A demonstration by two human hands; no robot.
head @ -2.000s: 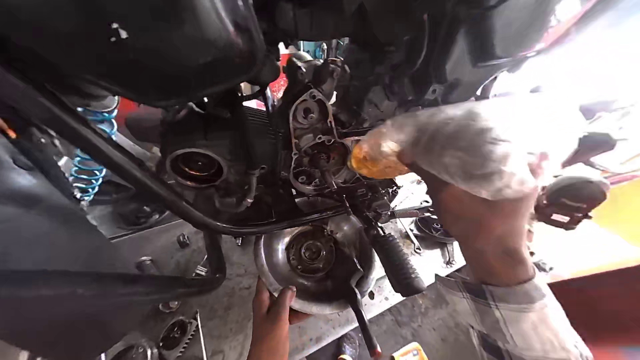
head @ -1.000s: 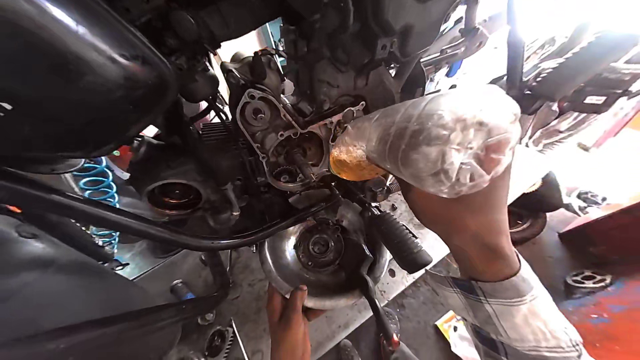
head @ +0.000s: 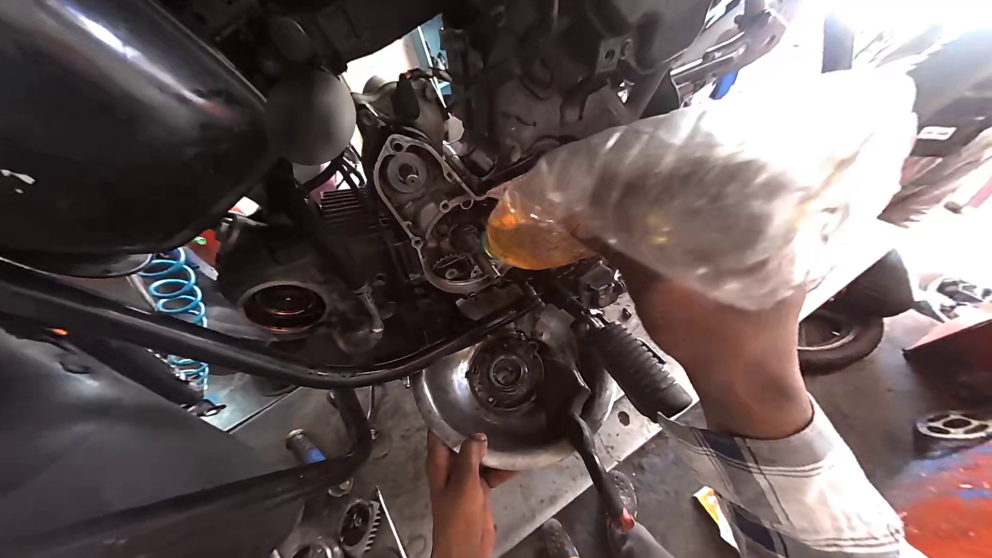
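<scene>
A crumpled clear plastic bottle (head: pixel 682 194) with amber liquid at its neck is tilted mouth-down at the open engine case (head: pixel 434 232) of a motorcycle, where a gear shows. My right hand (head: pixel 635 271) is around the bottle from behind, its fingers mostly hidden by it. Below the engine, my left hand (head: pixel 465 473) grips the lower rim of a round metal pan (head: pixel 457 426), thumb on the edge. Inside the pan lies a dark round part with a hub (head: pixel 506 373). Where the bottle's mouth meets the case is partly hidden.
The black frame tube (head: pixel 232 353) crosses in front of the engine. A ribbed rubber footpeg (head: pixel 639 372) and a pedal lever (head: pixel 597 465) stand right of the pan. A toothed gear (head: pixel 359 527) lies lower left. A blue coiled hose (head: pixel 174 294) hangs at left.
The view has shifted toward the engine. My right hand keeps the bottle tilted at the case, and my left hand still holds the pan's rim. The liquid stays gathered at the bottle's neck.
</scene>
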